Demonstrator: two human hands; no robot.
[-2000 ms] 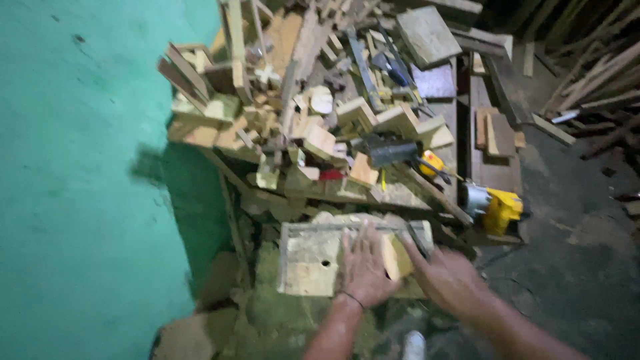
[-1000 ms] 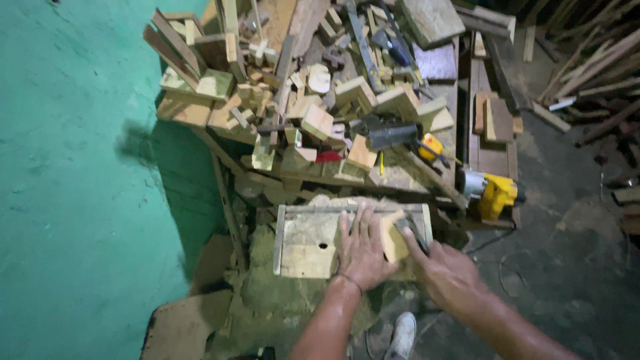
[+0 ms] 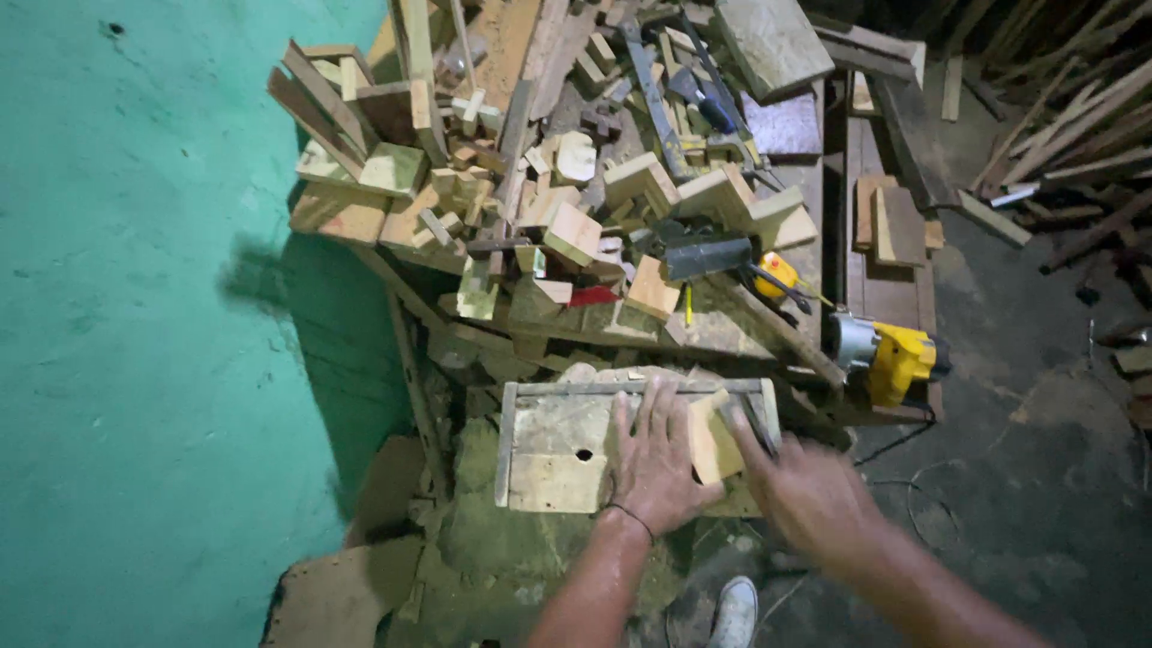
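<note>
My left hand [image 3: 659,463] lies flat with its fingers extended on a low wooden board [image 3: 551,450] that has raised edge strips and a small dark hole. The thumb side of that hand touches a pale wood piece [image 3: 714,439] lying on the board's right part. My right hand [image 3: 805,490], somewhat blurred, is closed around a dark, narrow tool [image 3: 750,418], whose kind I cannot tell. The tool meets the right edge of the pale piece. A dark band circles my left wrist.
Behind the board stands a workbench [image 3: 720,328] heaped with wood offcuts [image 3: 573,232], a hacksaw-like frame [image 3: 654,99] and a black cylinder [image 3: 708,258]. A yellow power tool [image 3: 900,360] sits at its right corner. A green wall [image 3: 162,360] bounds the left; wood strips [image 3: 1080,126] lie far right.
The right hand and its dark tool have shifted slightly along the pale piece's right edge. The left hand stays on the board.
</note>
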